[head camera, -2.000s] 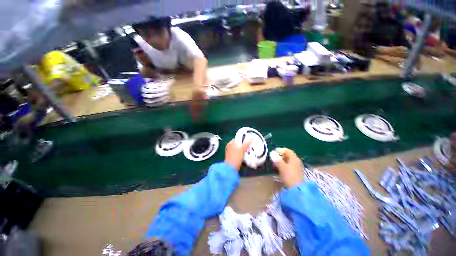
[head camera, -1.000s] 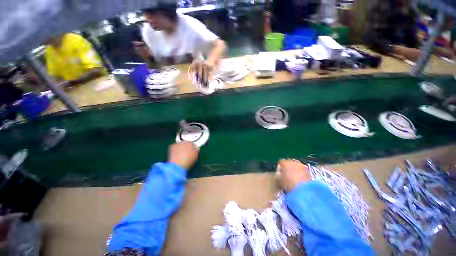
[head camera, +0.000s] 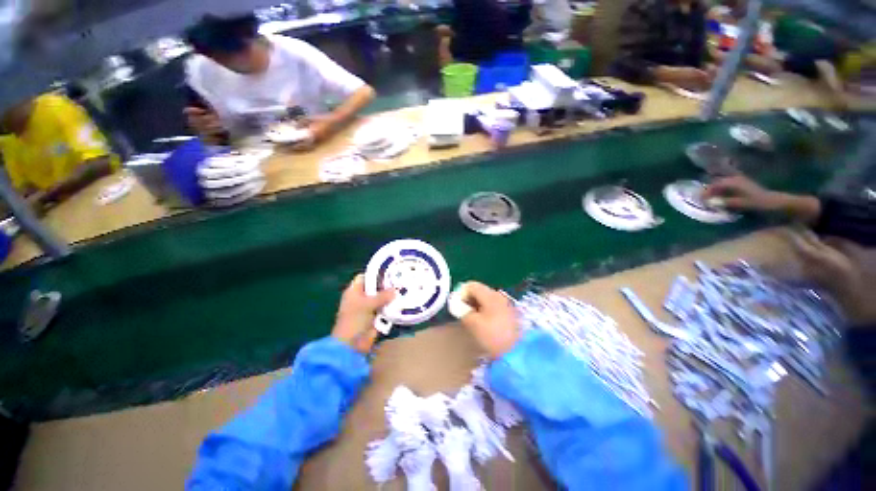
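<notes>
My left hand (head camera: 360, 312) holds a round white housing (head camera: 408, 257) with dark curved slots and a small tab at its lower rim, tilted up over the near edge of the belt. My right hand (head camera: 488, 316) is just right of the housing, fingertips together on a small pale round piece (head camera: 461, 300), apart from the housing or nearly so. A loose heap of thin white wires (head camera: 581, 345) lies right of my right hand. Tied white wire bundles (head camera: 432, 432) lie on the bench between my forearms.
The green belt (head camera: 288, 240) carries spaced housings (head camera: 620, 207). Flat blue-grey strips (head camera: 749, 336) lie at right, with dark-blue-handled pliers (head camera: 720, 460) below them. A neighbour's hand (head camera: 754, 195) touches a housing on the belt. A person in white works across the belt beside stacked housings (head camera: 231, 177).
My left hand has taken a housing from the belt and brought it up near my right hand. A pale piece now shows at my right fingertips. The view has shifted; the neighbour's hands appear at right.
</notes>
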